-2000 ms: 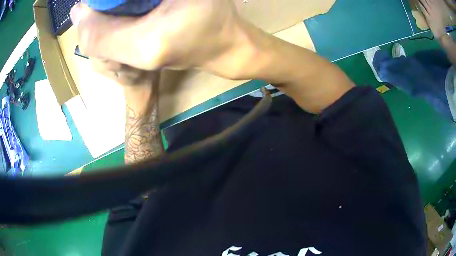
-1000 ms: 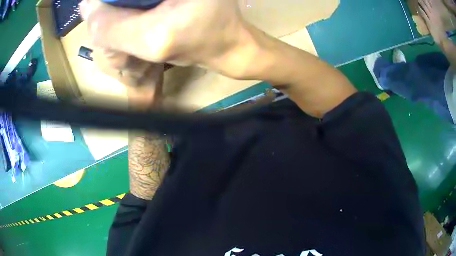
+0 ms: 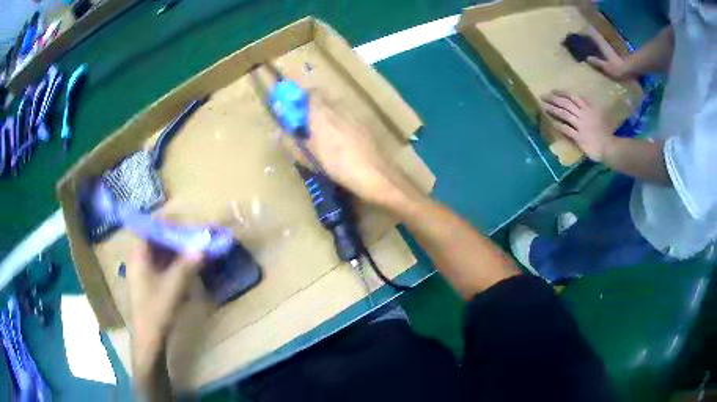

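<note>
My left hand (image 3: 161, 294), blurred, holds a long lavender-blue handle shell (image 3: 185, 237) above the dark holding fixture (image 3: 234, 273) at the cardboard box's lower left. The shell points up and left towards the screw tray. My right hand (image 3: 338, 149), also blurred, is at the bright blue body of an electric screwdriver (image 3: 290, 107); its fingers are too blurred to tell whether they grip it. A black tool part (image 3: 329, 210) with a thin steel bit lies beside that wrist, its tip towards me.
The shallow cardboard box (image 3: 126, 135) holds a speckled screw tray (image 3: 134, 184) and a slim black bar (image 3: 177, 129). Purple units (image 3: 35, 110) lie far left, a white sheet (image 3: 85, 338) lower left. At right, another person's hands (image 3: 578, 122) are over a second box (image 3: 519, 39).
The view has shifted, now showing the whole box. My hands, close together before, are apart. The black cord no longer crosses the view, and the shell and tools have come into sight.
</note>
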